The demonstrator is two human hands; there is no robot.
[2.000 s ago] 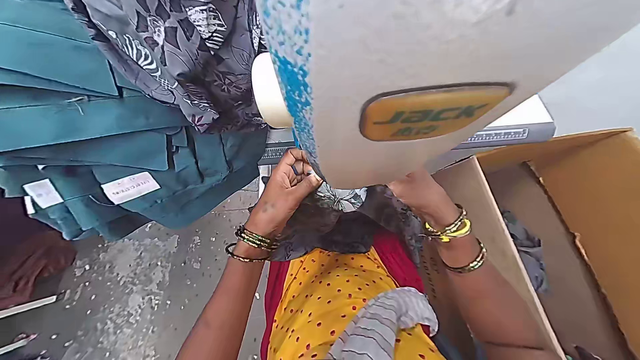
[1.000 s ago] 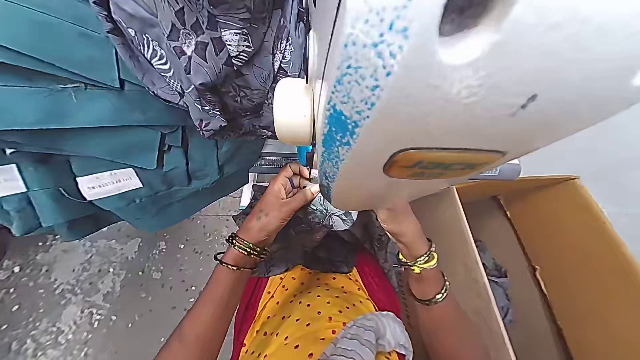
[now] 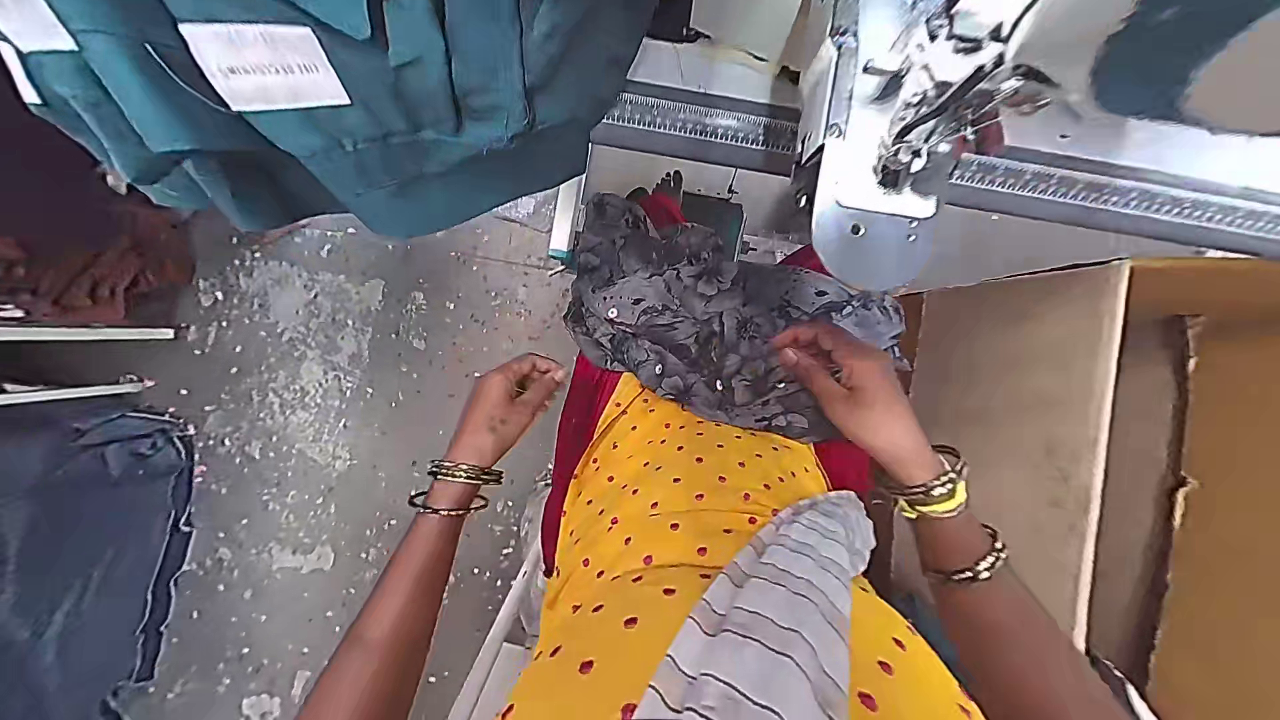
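Note:
A dark grey patterned garment (image 3: 690, 320) with small buttons lies bunched across the lap. My left hand (image 3: 512, 398) is off to its left, above the floor, with thumb and fingertips close together and no cloth seen in it. Over the right part of the garment is my right hand (image 3: 835, 385), its thumb and forefinger near the fabric; whether they pinch it I cannot tell. The needle area and metal plate of a sewing machine (image 3: 875, 215) show beyond the garment, at upper right.
Teal folded garments (image 3: 400, 110) with white labels overhang at upper left. An open cardboard box (image 3: 1020, 420) stands on the right. Dark blue cloth (image 3: 85, 560) lies at lower left. A measuring scale (image 3: 700, 122) runs along the machine table's edge.
Both hands have come away from the machine towards the body. The grey patterned garment now lies on the lap, in plain sight. The view has shifted a lot, and the machine head no longer covers the middle.

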